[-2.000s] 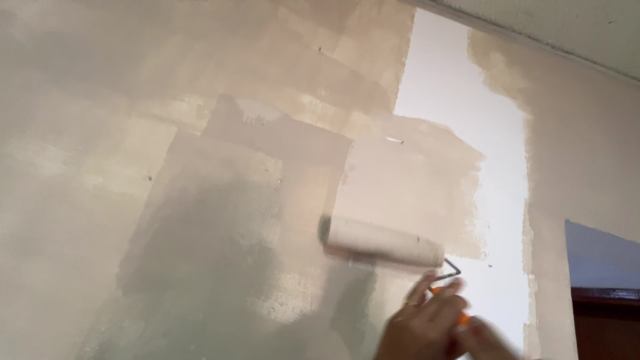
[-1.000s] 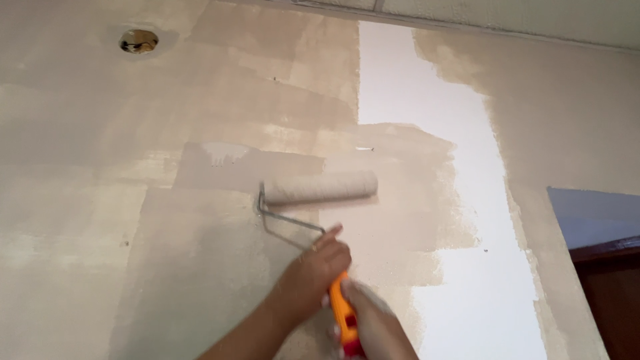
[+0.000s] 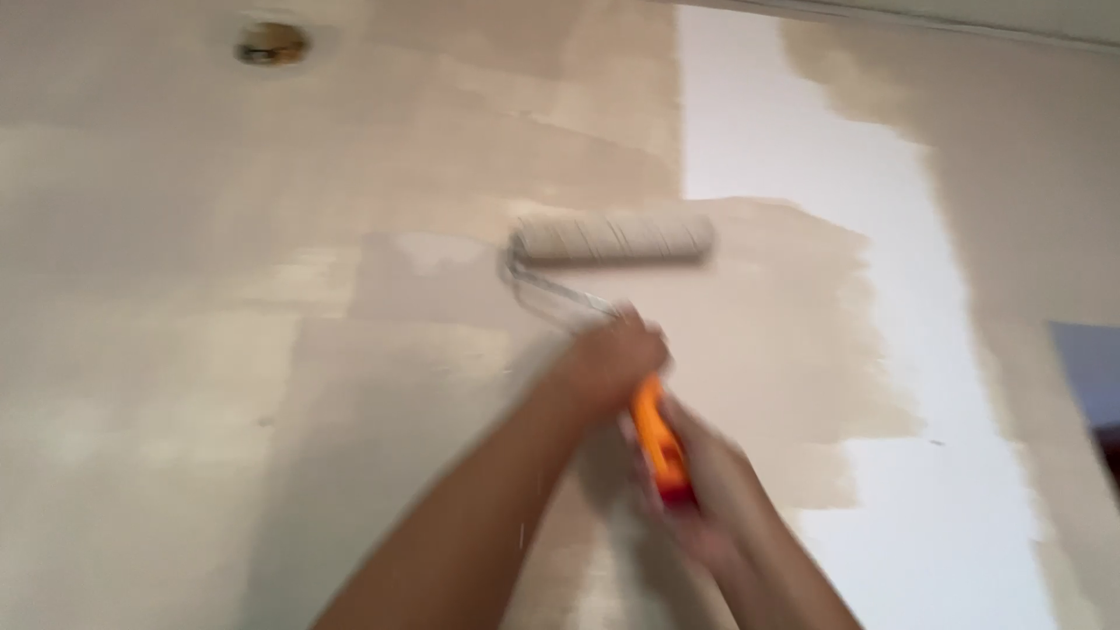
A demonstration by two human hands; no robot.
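Note:
A paint roller (image 3: 612, 241) with a pale, beige-stained cover lies level against the wall, its metal frame bent round on the left end. My left hand (image 3: 617, 354) grips the upper end of the orange handle (image 3: 661, 442), close to the metal rod. Lower down, my right hand (image 3: 700, 481) is closed around the same handle near its red end. Fresh beige paint covers the wall (image 3: 770, 332) beside and below the roller. A bare white strip (image 3: 910, 350) runs down to the right of it. Both hands are slightly blurred.
A round hole (image 3: 273, 44) with something brownish inside is cut in the wall at upper left. The ceiling edge (image 3: 962, 28) crosses the top right. A bluish area (image 3: 1089, 367) with a dark part below it shows at the right edge.
Two seconds ago the roller's frame bent round at its right end; now it is at the left end. Since one second ago both hands still hold the handle, and the roller sits nearer the white strip's lower left corner.

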